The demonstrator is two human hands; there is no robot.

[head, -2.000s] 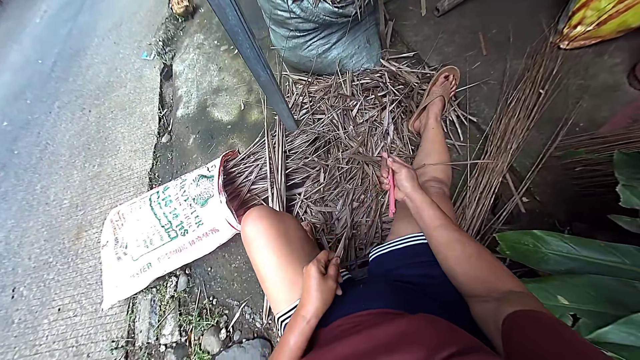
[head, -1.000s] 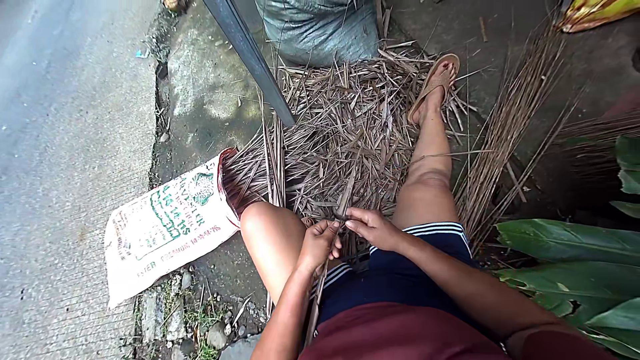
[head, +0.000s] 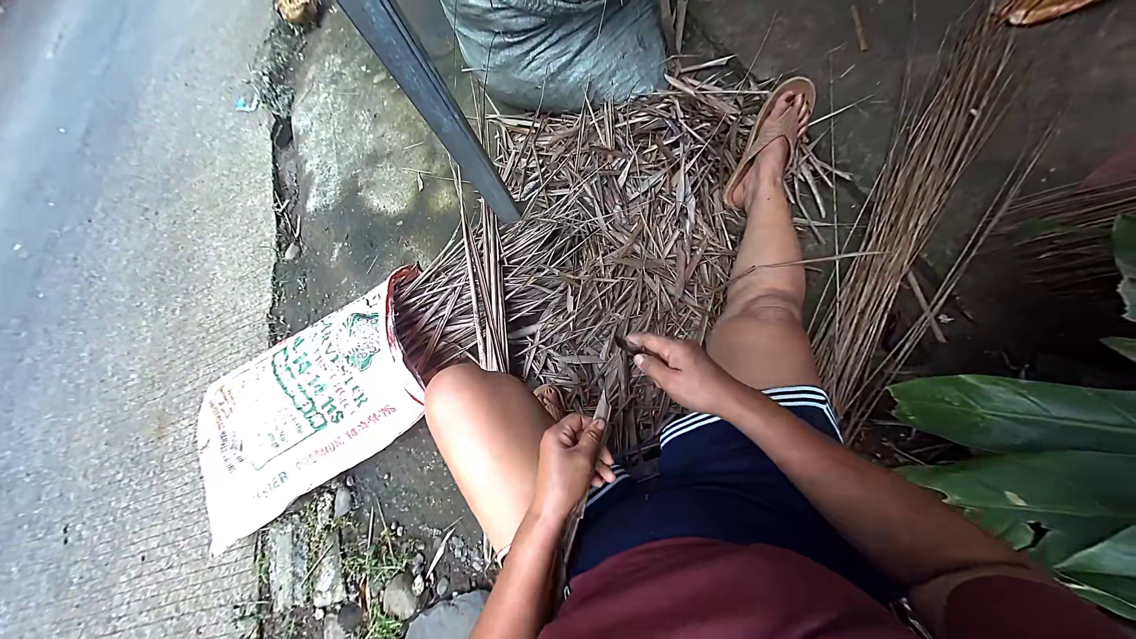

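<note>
My left hand [head: 572, 457] is closed round a dry, narrow leaf strip [head: 603, 406], whose pale tip sticks up past the thumb, above my lap. To its right, my right hand [head: 688, 373] pinches a small dark object [head: 627, 343] between thumb and fingers; its kind is unclear, and the palm is hidden. The hands are apart. Beneath and beyond them spreads a heap of dry leaf strips [head: 621, 213] between my legs. Longer dry leaves [head: 453, 302] run into the mouth of a white printed sack [head: 302, 417] lying at the left.
A full grey-green sack [head: 564, 53] stands behind the heap. A slanting metal post [head: 435, 102] comes down at the heap's left side. Thin brown leaf ribs [head: 914, 213] lie to the right of my leg, beside broad green leaves [head: 1021, 470]. Paved road [head: 124, 266] runs along the left.
My right hand has come back from over my shin, where it held a pink-handled tool, to near my left hand. One second ago the hands were close together; now they have moved apart.
</note>
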